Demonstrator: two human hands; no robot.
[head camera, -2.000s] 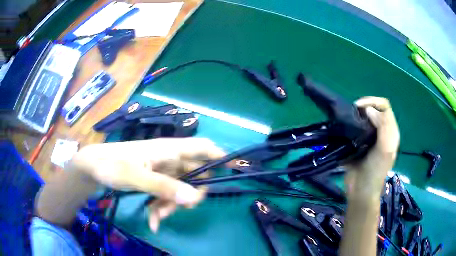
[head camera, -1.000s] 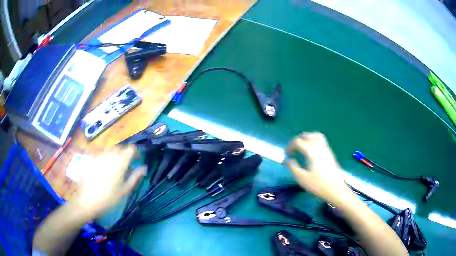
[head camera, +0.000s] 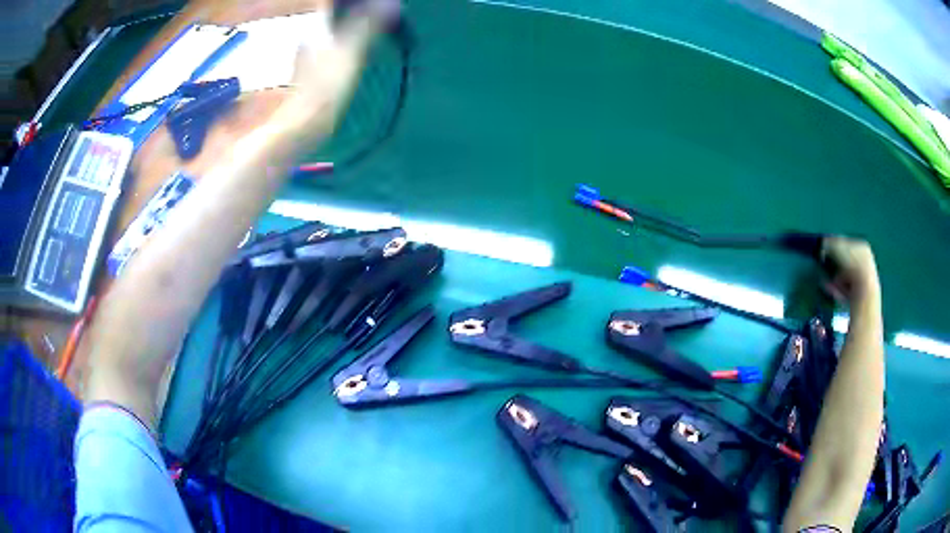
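Observation:
My left hand (head camera: 365, 23) is blurred at the top edge, closed around a black battery clamp; its cable (head camera: 401, 99) curves down to a red and blue plug. My right hand (head camera: 849, 269) is at the right, fingers closed on a dark clamp (head camera: 802, 245), partly hidden; its cable runs left to a blue plug (head camera: 586, 195). A bundle of clamps (head camera: 344, 255) lies side by side at centre left, cables running down-left. Several loose clamps (head camera: 505, 328) lie spread over the green bench.
A pale device with a keypad (head camera: 71, 234), a patterned oblong (head camera: 149, 222), another clamp (head camera: 198, 112) and papers (head camera: 273, 52) lie on the wooden table at left. A blue crate (head camera: 31, 437) is at lower left. Green sleeves (head camera: 885, 109) lie at the far right.
My left hand has moved up from beside the bundle to the single clamp at the far side, lifting it. My right hand has moved right and taken hold of another clamp.

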